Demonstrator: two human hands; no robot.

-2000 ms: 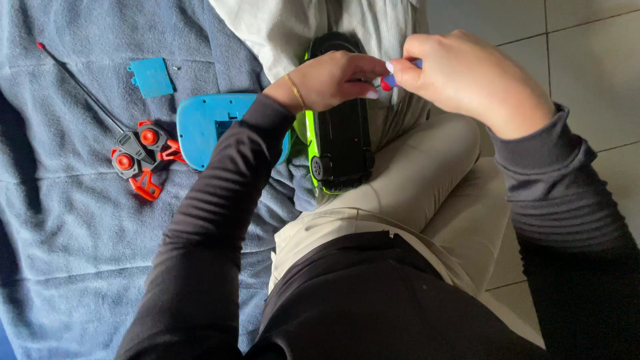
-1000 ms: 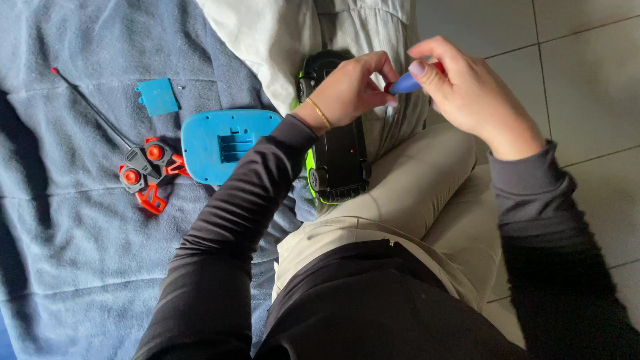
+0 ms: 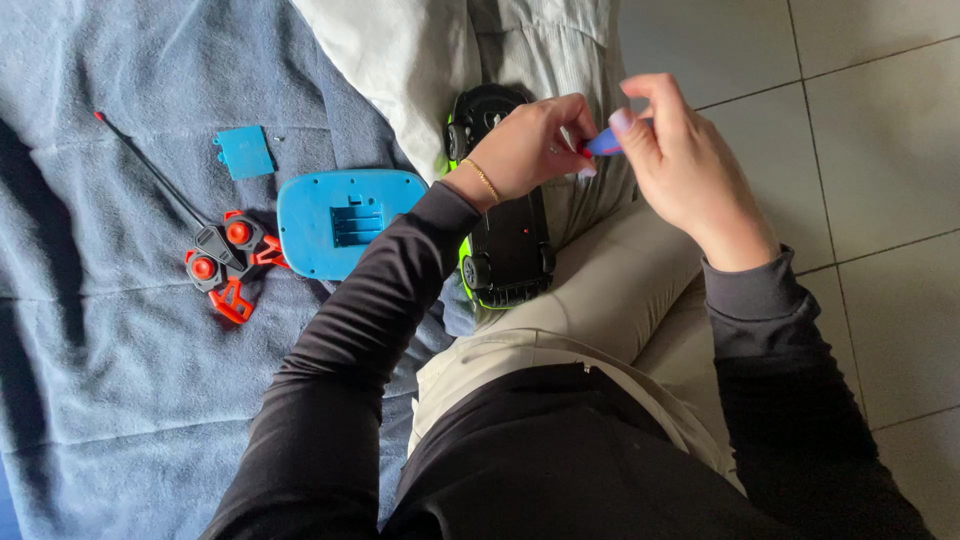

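Note:
My left hand (image 3: pixel 536 146), with a thin gold bracelet at the wrist, is above an upturned black and green toy car (image 3: pixel 510 225). Its fingertips pinch the red front end of a blue-handled tool (image 3: pixel 606 142), probably a screwdriver; its tip is hidden by the fingers. My right hand (image 3: pixel 675 150) holds the rear of the blue handle between thumb and fingers, some fingers raised. The car lies wheels up beside my leg, partly covered by my left hand and forearm. To its left lies a blue plastic toy body (image 3: pixel 307 225) with an uncovered battery compartment, partly under my left sleeve.
A blue battery cover (image 3: pixel 247 152) and a tiny screw (image 3: pixel 280 139) lie on the blue blanket (image 3: pixel 150 360). Near them rests a black and red remote control (image 3: pixel 222 251) with a long antenna. A whitish cloth (image 3: pixel 405 67) borders the blanket; floor tiles (image 3: pixel 900 150) are at the right.
The fingers of my right hand have shifted on the blue handle, and more of the handle shows now. My left hand keeps its pinch near the front end.

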